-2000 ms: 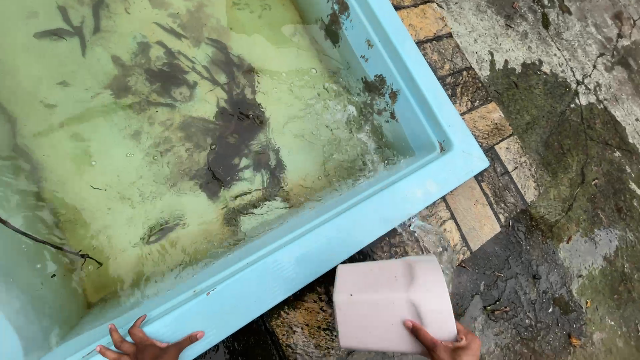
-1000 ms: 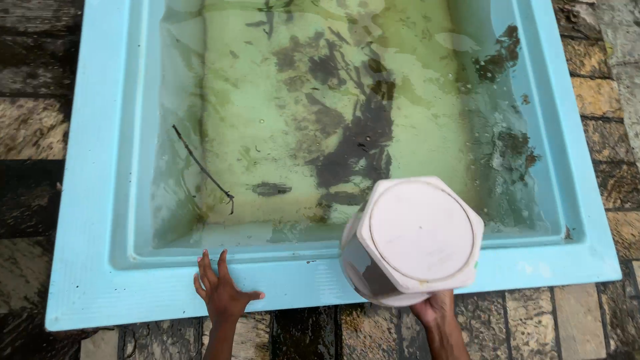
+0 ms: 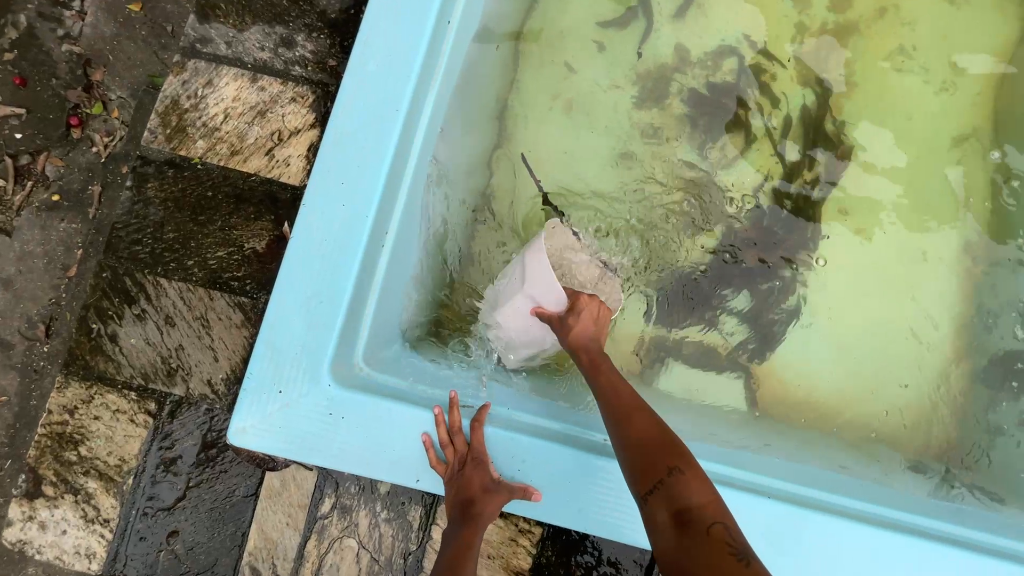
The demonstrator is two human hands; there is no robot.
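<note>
My right hand (image 3: 582, 322) grips the rim of a white plastic container (image 3: 522, 302), which lies tilted and partly under water near the tub's lower left corner. Water ripples around it, and its mouth faces up and to the right. My left hand (image 3: 470, 478) is spread over the near rim of a light blue tub (image 3: 320, 436), with nothing in it. The tub holds greenish water (image 3: 864, 320) with dark sediment (image 3: 744, 280) on its floor. Just beyond the container a thin dark stick (image 3: 538, 184) shows in the water.
Wet stone paving (image 3: 240, 120) runs along the tub's left and near sides. Fallen leaves (image 3: 100, 140) and small red fruits lie on the ground at the upper left. The raised tub rim stands between the paving and the water.
The container was outside the tub, then over the near rim with its base up; now it is down in the water at the left corner, still in my right hand. The view has shifted left.
</note>
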